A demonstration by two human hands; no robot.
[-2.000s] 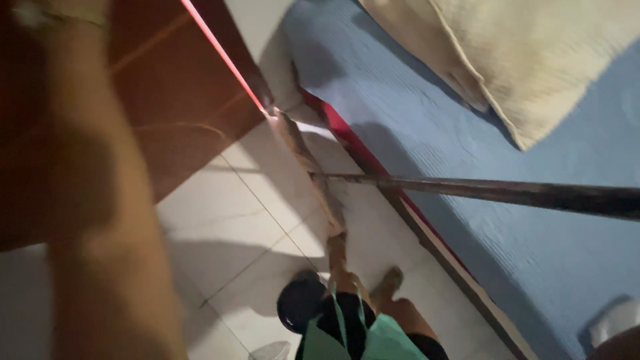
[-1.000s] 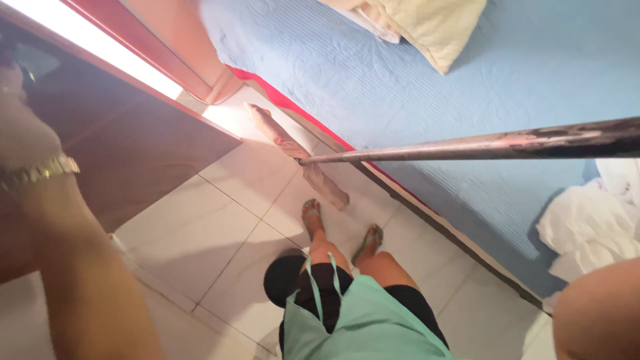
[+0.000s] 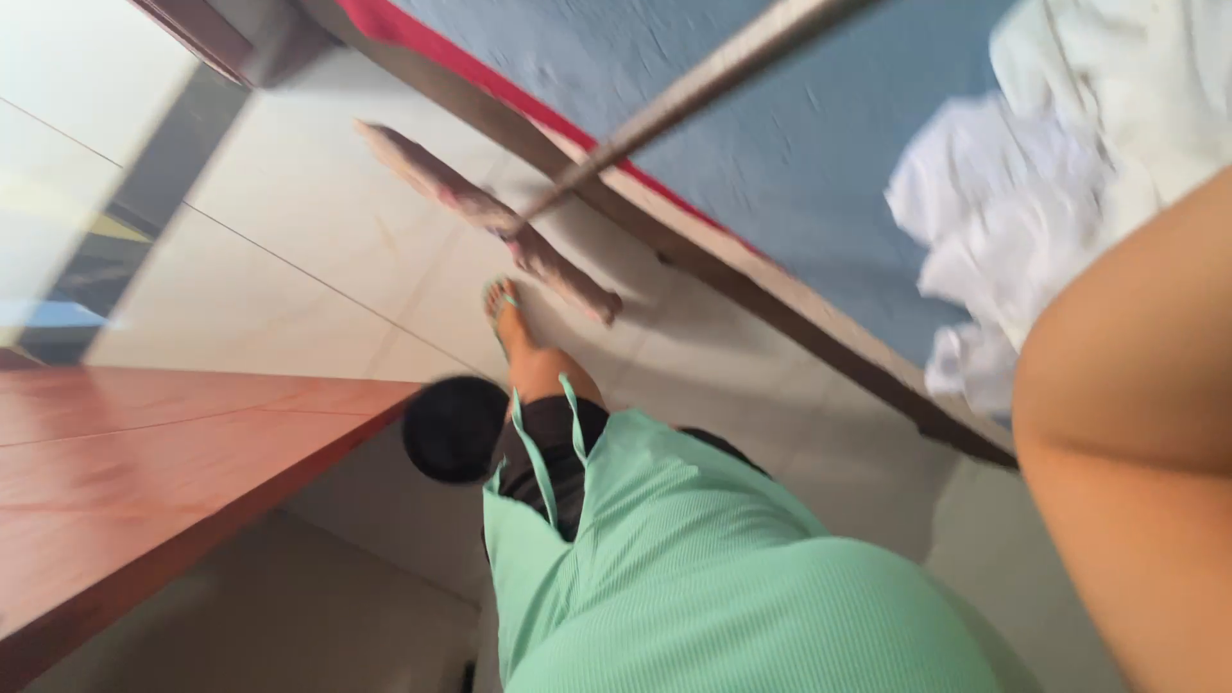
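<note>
Neither of my hands is in the head view; only my bent right arm shows at the right edge. A long-handled floor mop or squeegee has its head (image 3: 563, 279) on the pale tiles, wrapped in a pinkish, worn cloth. Its metal pole (image 3: 703, 87) slants up across the bed's edge and leaves the top of the view, so whatever holds it is hidden. A reddish-brown wooden door (image 3: 192, 452) stands open at the left, with its edge near a round black object (image 3: 455, 428) beside my leg.
A bed with a blue cover (image 3: 770, 164) and red edging runs diagonally along the right. Crumpled white cloth (image 3: 1001, 202) lies on it. One sandaled foot (image 3: 502, 303) is close to the mop head. Tiled floor (image 3: 279, 212) continues through the doorway, crossed by a dark strip.
The door has swung wide open, from a narrow gap of light. My left forearm, at the left before, is out of view. The camera view has shifted strongly.
</note>
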